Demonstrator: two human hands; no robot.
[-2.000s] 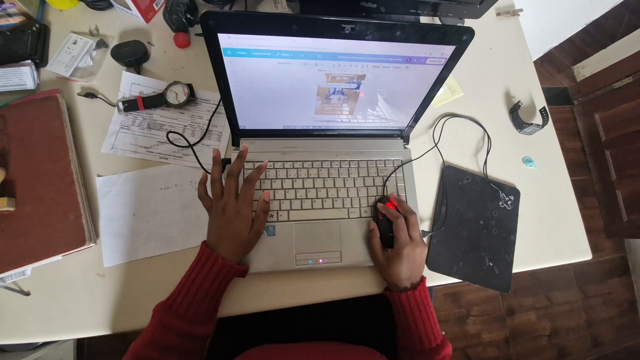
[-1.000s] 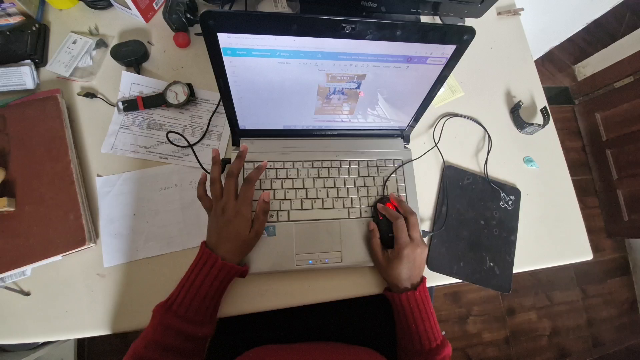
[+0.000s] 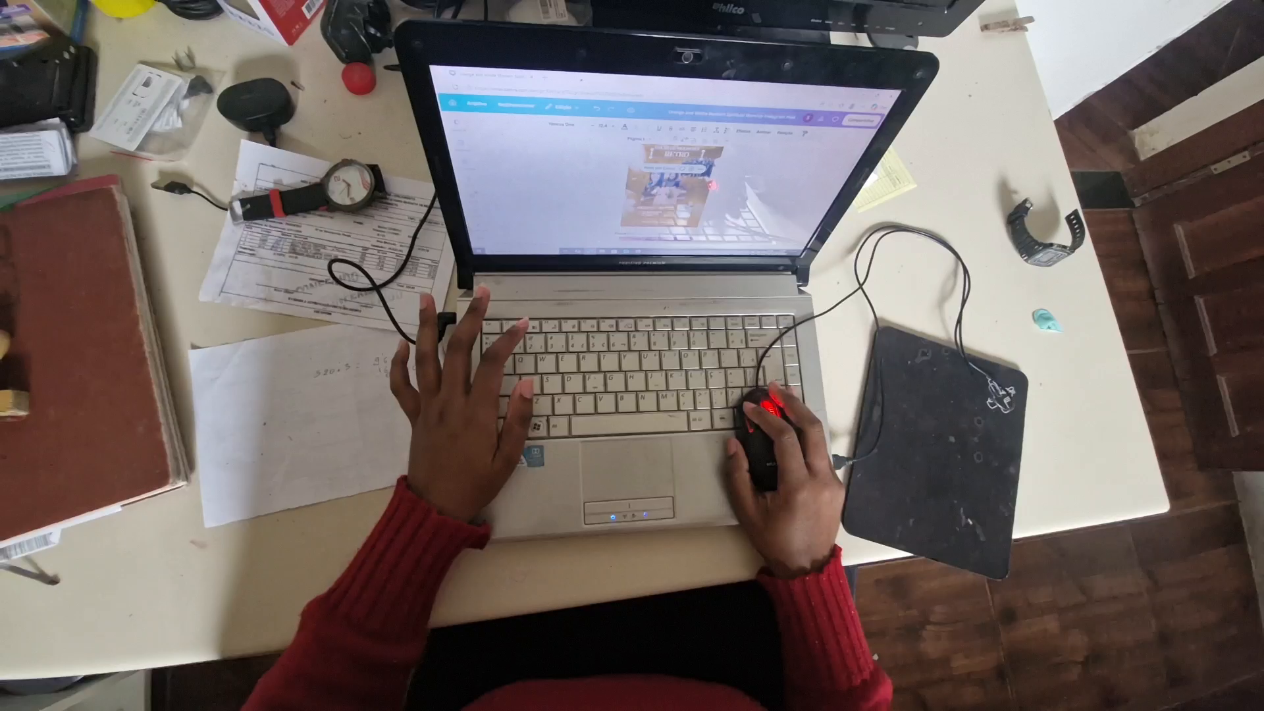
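An open silver laptop with a black-framed, lit screen stands on the cream desk. Spread over the left edge of its keyboard is my left hand, fingers apart, holding nothing; whether the fingertips press any key I cannot tell. My right hand rests on a black wired mouse that glows red, and this mouse lies on the laptop's right palm rest and keyboard corner. Its cable crosses to the right, toward a black mouse pad. The screen shows a page with a small brown and blue picture.
Left of the laptop lie printed papers, a handwritten sheet, an analog wristwatch and a thick brown book. A black digital watch lies near the desk's right edge. A black monitor stands behind the laptop.
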